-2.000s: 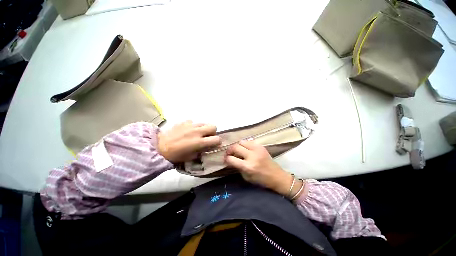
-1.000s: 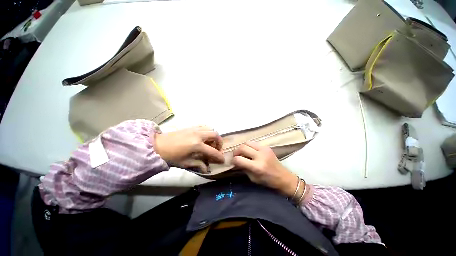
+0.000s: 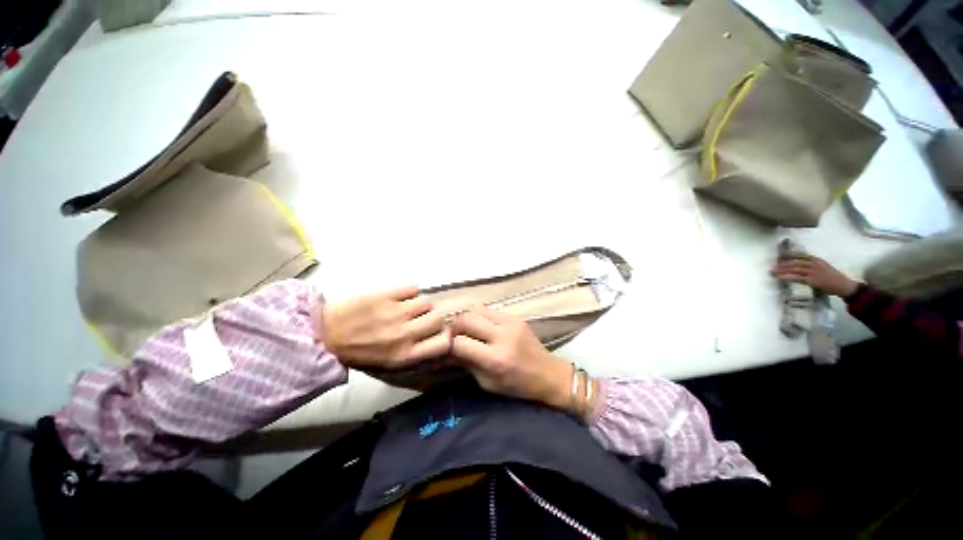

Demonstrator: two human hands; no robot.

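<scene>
A taupe handbag (image 3: 549, 303) stands at the table's near edge, its long mouth facing up. A zipper line (image 3: 525, 296) runs along the mouth, and white stuffing paper (image 3: 601, 276) shows at its right end. My left hand (image 3: 382, 329) lies over the left end of the mouth, fingers bent on it. My right hand (image 3: 505, 357) is beside it, thumb and fingers pinched at the zipper line. The fingertips of both hands meet there. The bag's left end is hidden under my hands.
Folded beige bags with yellow edges lie at the left (image 3: 193, 245) and far right (image 3: 794, 145) of the white table (image 3: 422, 137). Another person's hand (image 3: 811, 272) is on the rolled straps (image 3: 794, 306) at the right edge. A white paper stack (image 3: 898, 190) lies behind it.
The view has shifted, so things sit further left. Another person's hand has come in at the right onto the straps. The thin cord there no longer shows. My hands have closed together at the zipper.
</scene>
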